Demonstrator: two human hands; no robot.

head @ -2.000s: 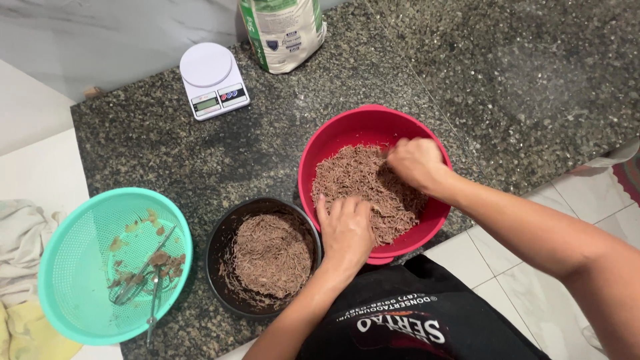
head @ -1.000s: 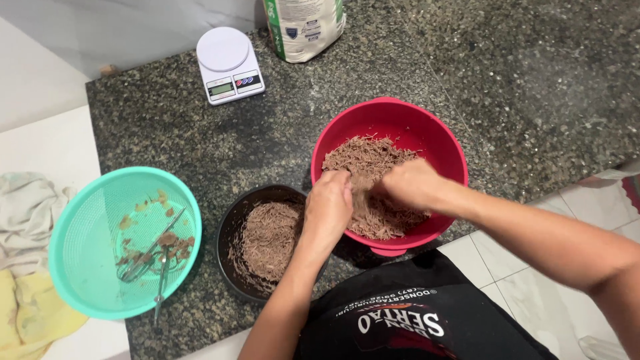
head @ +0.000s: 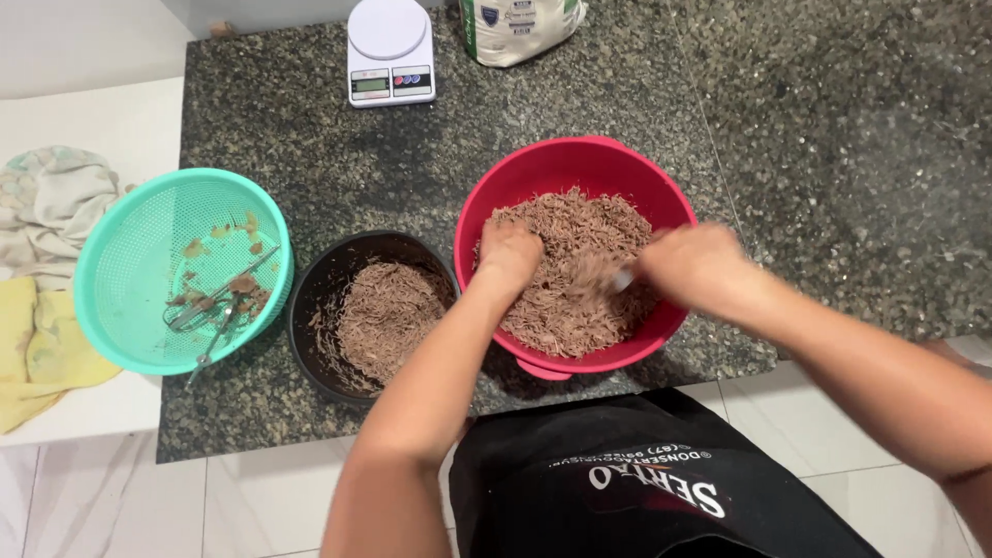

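Shredded brown meat [head: 573, 263] fills much of a red bowl [head: 678, 201] on the stone counter. Dug into the meat at the bowl's left side is my left hand [head: 510, 252], its fingertips hidden. My right hand [head: 690, 260], blurred, is over the right rim, closed around a utensil [head: 622, 279] with a shiny metal part; its lower end is lost in blur among the shreds. A black pot [head: 306, 310] beside the bowl, partly behind my left forearm, holds more shredded meat [head: 387, 314].
A turquoise colander [head: 116, 263] at the left holds metal utensils [head: 225, 310] and food scraps. A white kitchen scale [head: 390, 54] and a plastic bag [head: 519, 27] stand at the back. Cloths [head: 58, 333] lie beyond the counter's left edge.
My left hand has moved to the left side of the red bowl, away from my right hand. My right hand has stayed near the bowl's right side. The view has shifted.
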